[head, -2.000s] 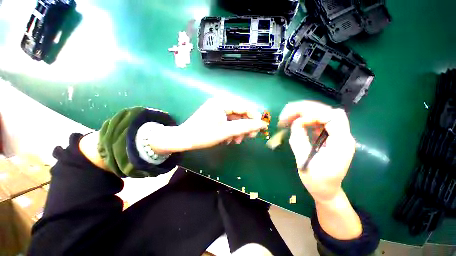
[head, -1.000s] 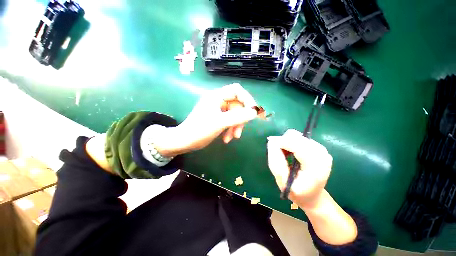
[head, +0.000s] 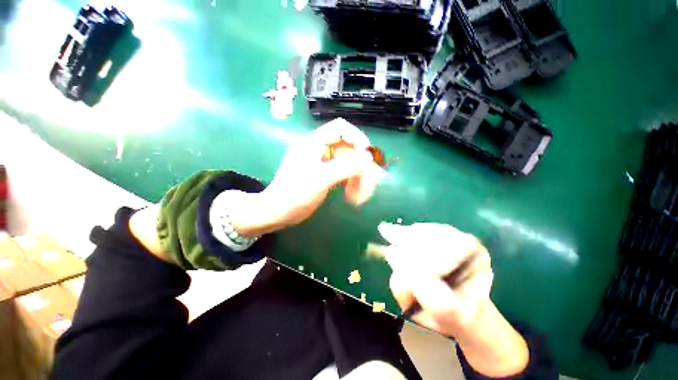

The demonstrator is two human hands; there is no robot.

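My left hand is above the green mat and pinches a small orange-brown flex cable between thumb and fingertip. My right hand is lower, near the mat's front edge. It holds dark tweezers, partly hidden by the fingers. A small blurred yellowish liner scrap is at its fingertips. A stack of black plastic housings lies beyond my left hand, with another housing tilted to its right.
More black housings lie at the back. Dense black stacks stand at far right. Separate housings lie at far left in glare. White liner pieces lie left of the centre stack. Yellowish flakes lie near the front edge.
My right hand has moved down and left, away from the flex cable. The tweezers' points, which showed a second ago, are now turned out of sight. My left hand still holds the cable.
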